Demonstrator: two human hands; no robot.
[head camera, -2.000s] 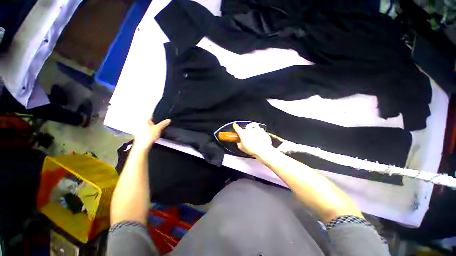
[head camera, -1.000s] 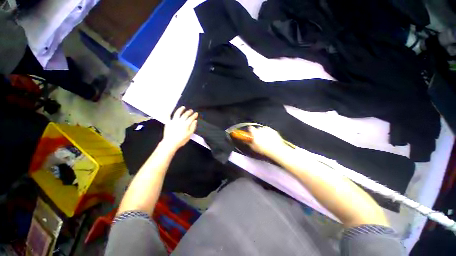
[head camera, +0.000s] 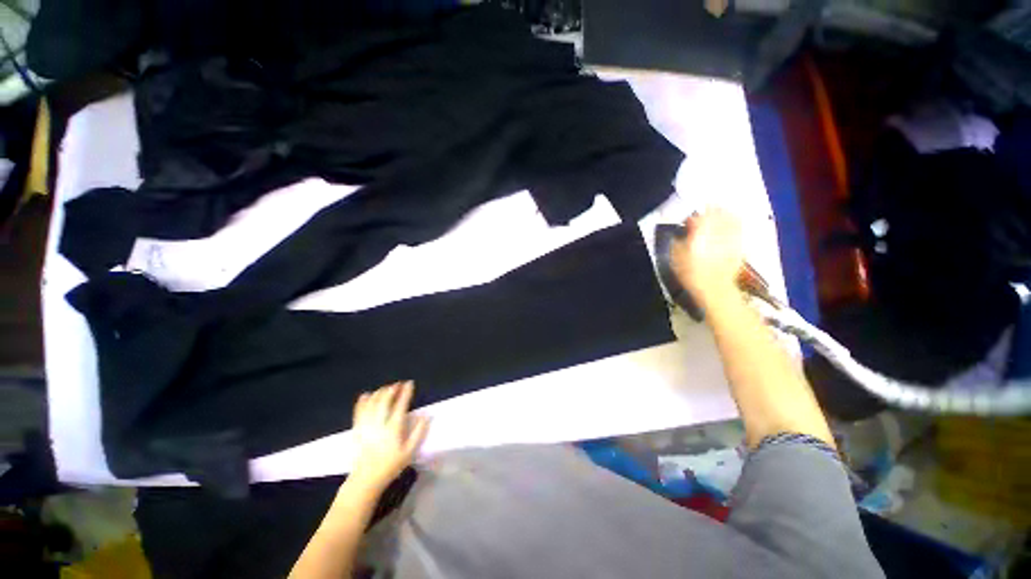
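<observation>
Black trousers (head camera: 452,339) lie flat on the white-covered ironing table (head camera: 577,405), with the wider top part at the left and the square-cut leg end at the right. My right hand (head camera: 708,258) grips the steam iron (head camera: 675,271), which is on the table cover just beyond the leg end; the hand hides most of its handle. The white steam hose (head camera: 842,360) runs from the iron to the right. My left hand (head camera: 387,430) lies at the near edge of the trousers, fingers spread, holding nothing.
A pile of black garments (head camera: 452,102) covers the far side of the table. Black cloth (head camera: 232,529) hangs below the near edge at the left. A dark box stands beyond the far edge. Red and blue items lie past the right edge.
The view has swung to the right. My right hand has moved the iron from the upper part of the trousers past the leg end. My left hand has moved from the top part to beside the leg.
</observation>
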